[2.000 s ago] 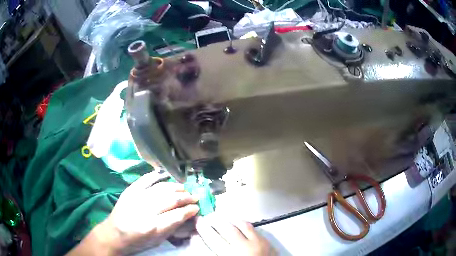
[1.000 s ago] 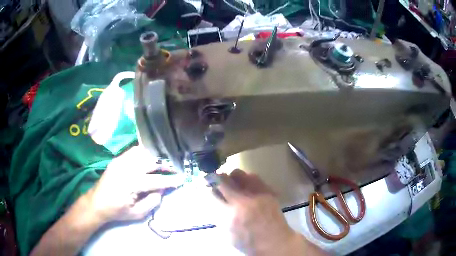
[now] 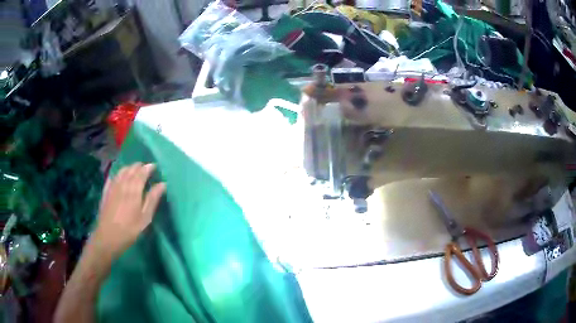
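Observation:
Green fabric (image 3: 208, 233) lies over the left front of the white machine table and hangs off its edge. My left hand (image 3: 129, 205) rests on the fabric's left part, fingers slightly apart; whether it grips the cloth is unclear. My right hand is not in view. The beige sewing machine (image 3: 442, 148) stands right of the fabric. Its needle and presser foot area (image 3: 331, 189) is blurred, with no cloth visible under it. Scissors (image 3: 464, 252) with orange-brown handles lie under and in front of the arm, points towards the back.
A crumpled clear plastic bag (image 3: 234, 47) is behind the machine's left end. A red bundle (image 3: 124, 120) is at the table's left corner. Heaps of green cloth lie at the far left (image 3: 57, 170) and behind the machine (image 3: 455, 38). A patterned item (image 3: 551, 236) is at the table's right.
The view has turned left. The green fabric has moved away from the needle to the left front of the table. My left hand has moved left with it; my right hand has left the picture.

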